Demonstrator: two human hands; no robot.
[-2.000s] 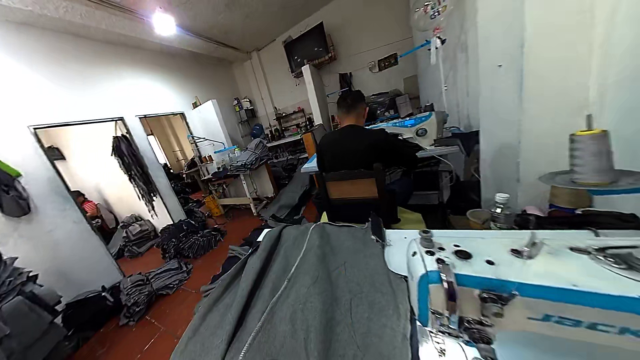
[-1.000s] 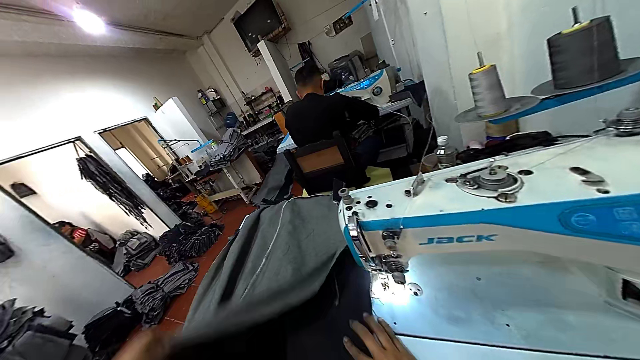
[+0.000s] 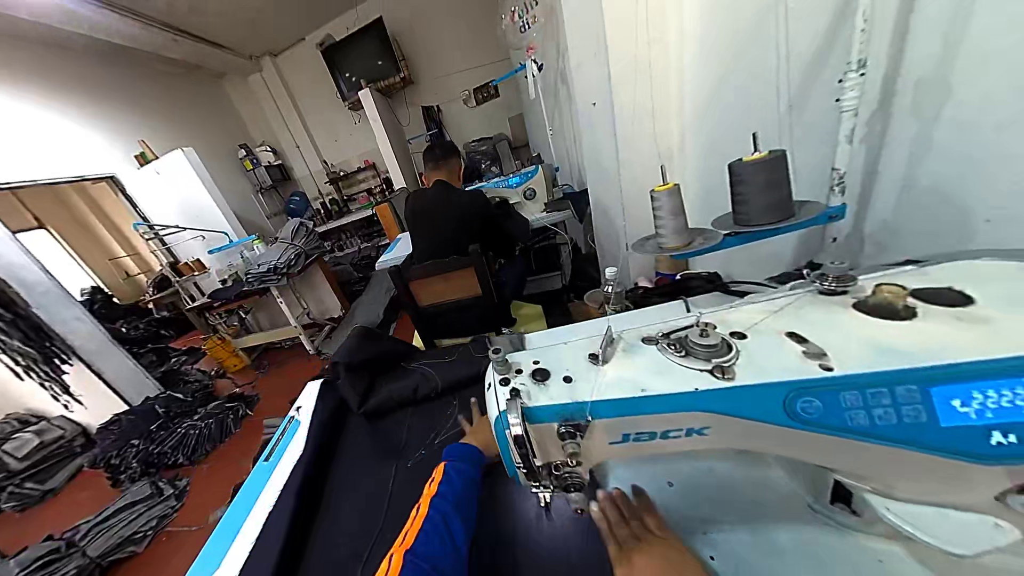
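Note:
A white and blue Jack sewing machine (image 3: 704,400) takes up the right side. Dark fabric (image 3: 352,472) lies over the table on its left and reaches under the needle area. My left hand (image 3: 478,430), below a blue sleeve with orange stripes, rests on this fabric behind the machine's head, partly hidden by it. My right hand (image 3: 640,532) lies with its fingers spread at the fabric's right edge, just right of the presser foot (image 3: 546,498). Neither hand shows a clear grip.
A seated person (image 3: 452,216) works at another machine ahead, their back turned, on a wooden chair (image 3: 444,288). Thread cones (image 3: 760,188) stand behind my machine. Piles of dark cloth (image 3: 172,432) lie on the red floor at left. A blue-edged table side (image 3: 264,472) borders the fabric.
The grey fabric face seen earlier has been turned over or moved away, and dark fabric now covers the table. My left hand has moved forward to behind the machine's head.

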